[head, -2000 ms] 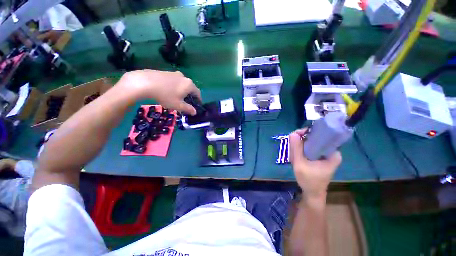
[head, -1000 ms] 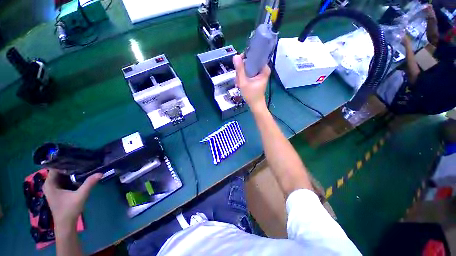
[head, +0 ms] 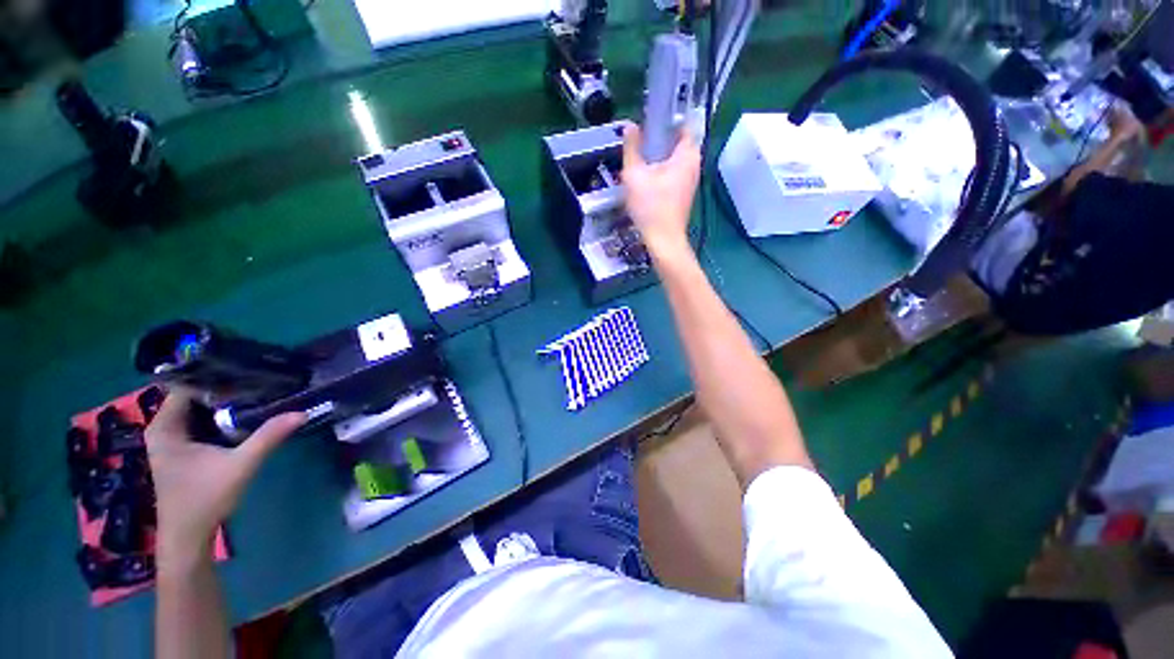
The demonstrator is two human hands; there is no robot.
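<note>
The long black product body (head: 309,371) lies across the jig (head: 444,470), its open round end with blue and orange inside pointing left. My left hand (head: 213,451) grips its left part from the near side, thumb along the lower edge. My right hand (head: 663,187) holds the grey electric screwdriver (head: 670,97) upright, above the pick-up point of the right screw feeder (head: 595,193); the screwdriver's tip is hidden. Two lime-green pads (head: 380,480) show on the jig in front of the body.
The left screw feeder (head: 444,232) stands behind the jig. A striped card (head: 599,358) lies in front of the feeders. A pink mat (head: 97,521) with small black parts is at left. A white box (head: 798,174), a black hose (head: 985,167) and another person (head: 1094,258) are right.
Since two seconds ago, the view has turned right. My right hand has moved the screwdriver from the front of the bench to the right feeder. My left hand now grips the body's near side.
</note>
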